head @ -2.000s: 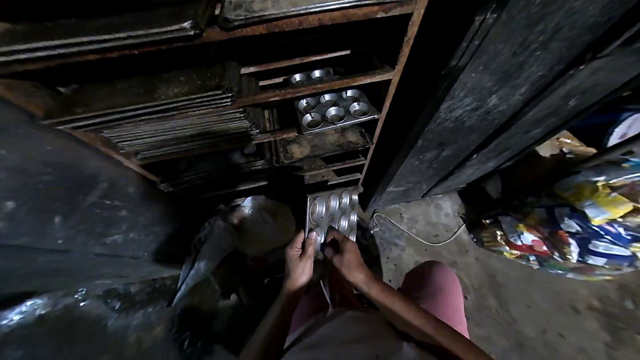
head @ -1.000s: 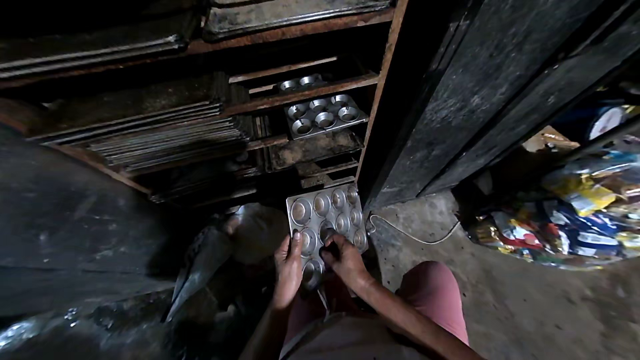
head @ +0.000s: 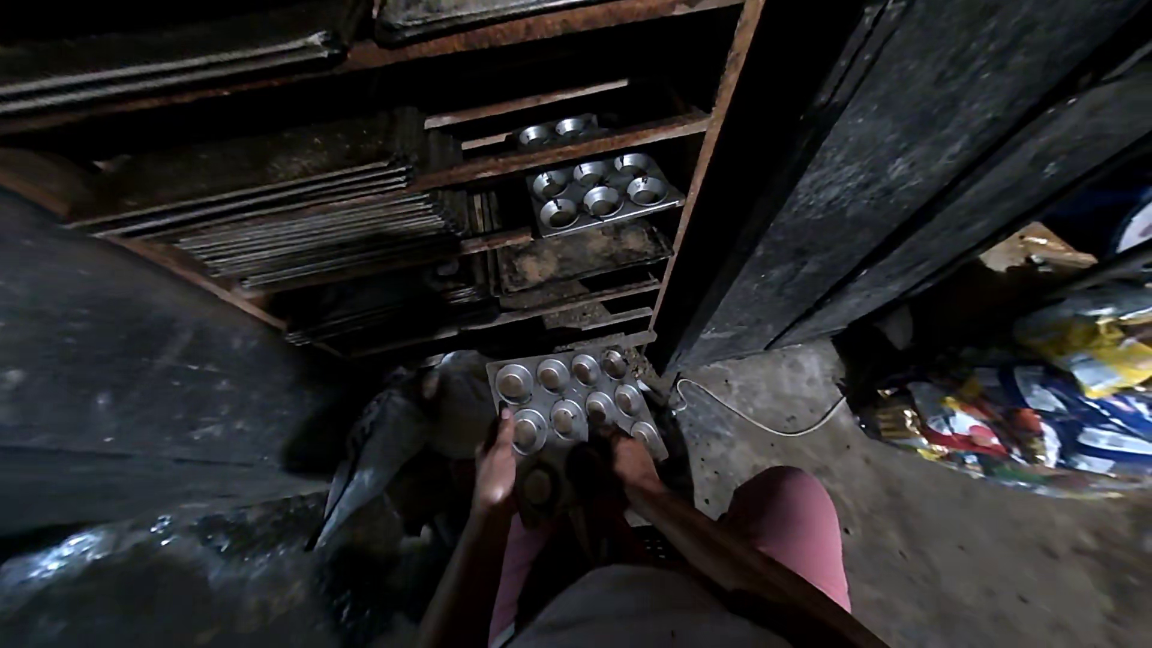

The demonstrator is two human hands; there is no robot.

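A metal muffin tin (head: 583, 393) with several round cups lies above my lap, tilted toward me. My left hand (head: 495, 463) grips its left edge, thumb up along the rim. My right hand (head: 625, 456) is over the tin's lower right part, fingers in shadow near the cups; whether it holds something small there cannot be told. The cups hold a thin brownish layer or stain. The near end of the tin is dark and partly hidden by my right hand and forearm.
A rusty rack ahead holds another muffin tin (head: 601, 200), a stained flat tray (head: 585, 256) and stacked baking sheets (head: 315, 225). A pale cable (head: 774, 430) lies on the floor. A clear bag of wrappers (head: 1035, 414) is at right, a pale plastic bag (head: 387, 450) at left.
The muffin tin has come up into fuller view and lies flatter toward the camera than two seconds ago. My right hand has moved over it, toward its right side.
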